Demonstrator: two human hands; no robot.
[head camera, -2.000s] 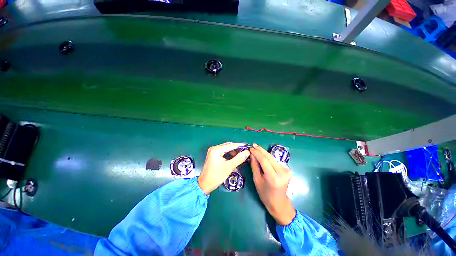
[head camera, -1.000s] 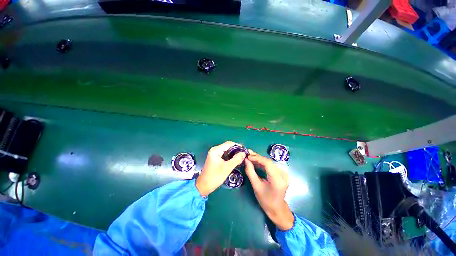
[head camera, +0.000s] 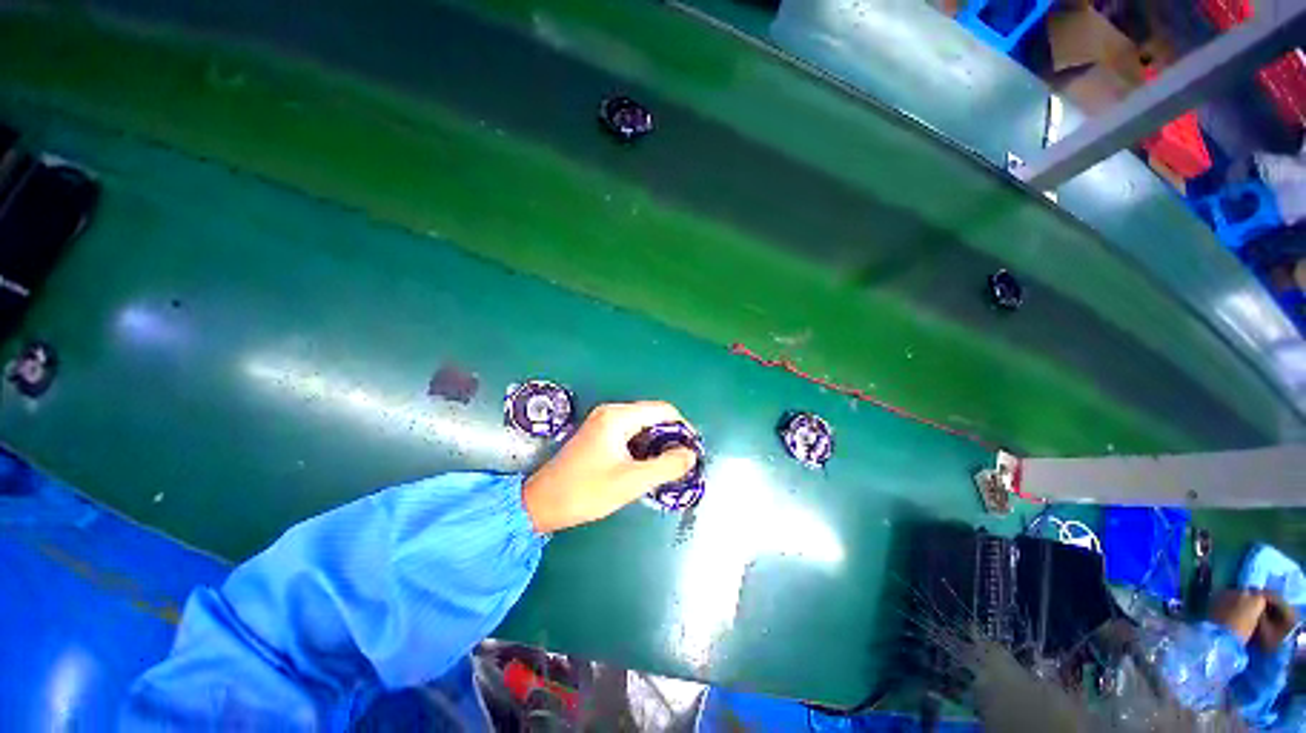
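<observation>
My left hand (head camera: 609, 465) reaches in from the lower left in a blue sleeve. Its thumb and fingers hold a black speaker driver (head camera: 668, 441) just above the bench. Another driver (head camera: 679, 494) shows partly from under the held one, and I cannot tell if they touch. One driver (head camera: 540, 410) lies on the bench left of my hand, another (head camera: 806, 438) to its right. My right hand is not in view.
The green conveyor belt (head camera: 802, 258) beyond the bench carries spaced drivers (head camera: 626, 118). A red cord (head camera: 859, 394) runs along its edge. A black ribbed box (head camera: 1003, 587), pale post (head camera: 1174, 477) and another person's hands (head camera: 1250, 616) are at right.
The view has turned and tilted. My right hand has let go of the held driver and left the picture. My left hand still holds it. Another person's hands now show at right.
</observation>
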